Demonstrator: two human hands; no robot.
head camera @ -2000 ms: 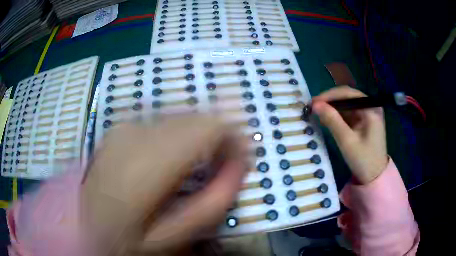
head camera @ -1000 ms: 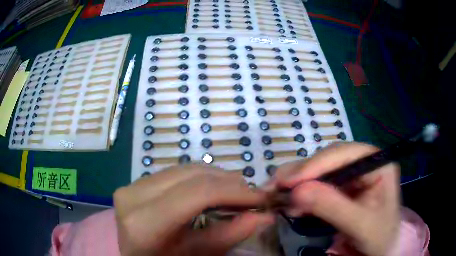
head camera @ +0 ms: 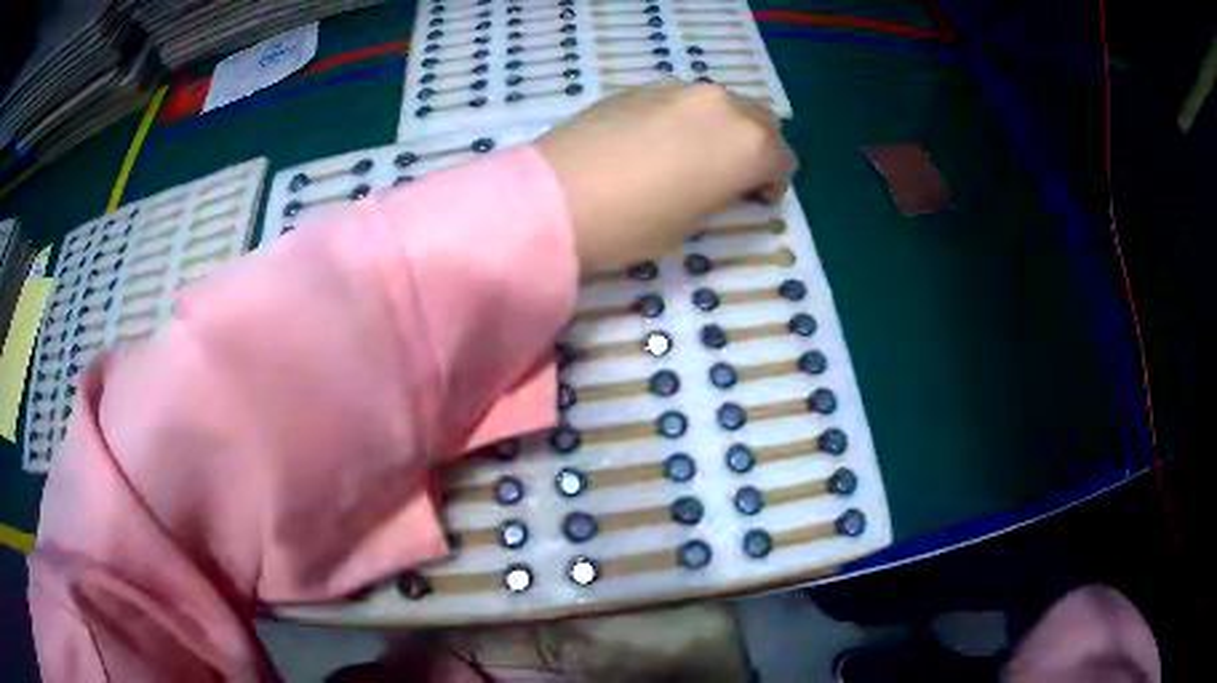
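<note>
The main white foam tray (head camera: 709, 440) lies in front of me, with rows of small dark discs (head camera: 822, 400) at the ends of tan bars. Some discs shine white. My left hand (head camera: 681, 160) reaches across the tray to its upper right part. Its fingers are bent down at the right column, beside a dark disc; whether they grip one is hidden. My left sleeve covers much of the tray's left half. My right hand is out of the picture; only its pink sleeve shows at the lower right. No black probe is visible.
A second foam tray (head camera: 200, 220) lies at the left, a third (head camera: 505, 67) behind the main one. A red-brown square (head camera: 910, 179) lies on the green mat at the right. A paper slip (head camera: 263, 67), stacked layers (head camera: 60, 94) and yellow paper (head camera: 23, 354) are at the left.
My left hand has moved from the tray's near edge to its far right part. My right hand and the black probe have left the picture. The view has also shifted.
</note>
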